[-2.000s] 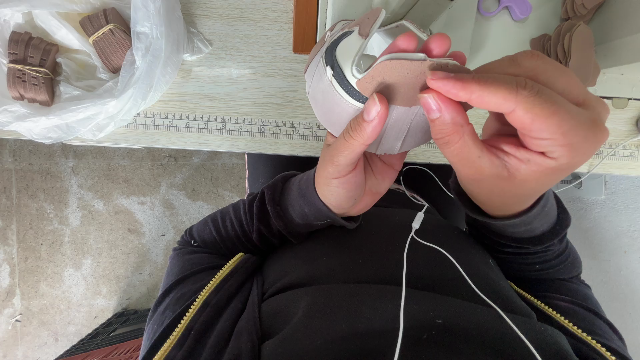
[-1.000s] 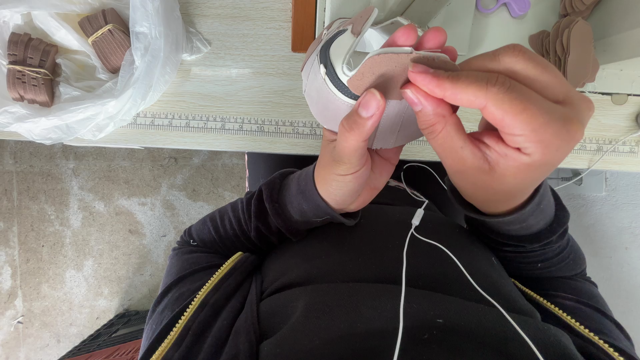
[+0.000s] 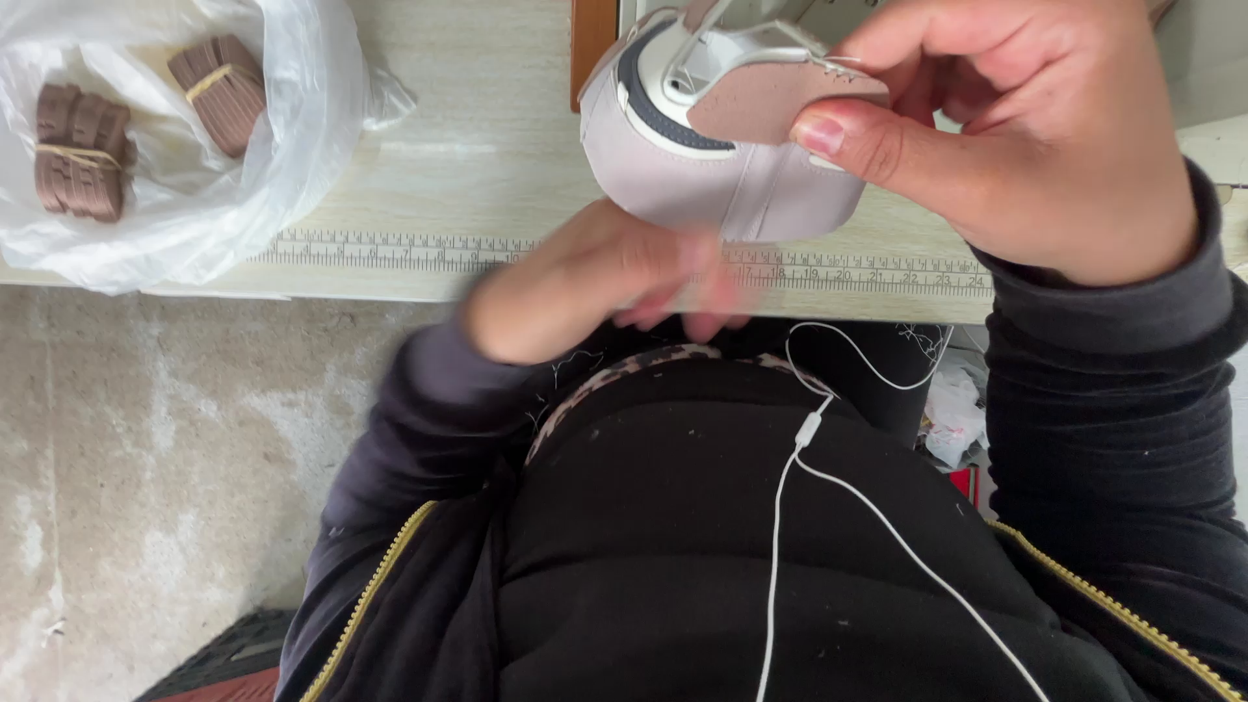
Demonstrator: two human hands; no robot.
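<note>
A pale pinkish-grey stitched piece (image 3: 673,185), which looks like a shoe upper, hangs over the table's front edge with a dark padded band and white lining on top. My right hand (image 3: 985,127) pinches its right end, thumb on a brown suede-like patch (image 3: 751,102) that lies against the side. Below the piece is my left hand (image 3: 624,278), blurred, its fingers apart and nothing seen in them. Whether it touches the underside cannot be told.
A clear plastic bag (image 3: 327,127) at the left holds banded bundles of brown strips (image 3: 83,151). A printed ruler (image 3: 409,255) runs along the table's front edge. An orange-brown wooden edge (image 3: 592,58) stands behind the piece. A white earphone cable (image 3: 777,546) hangs over my dark clothing.
My left hand has let go of the piece and moved down below it. My right hand still grips the right end, now with the thumb on the brown patch.
</note>
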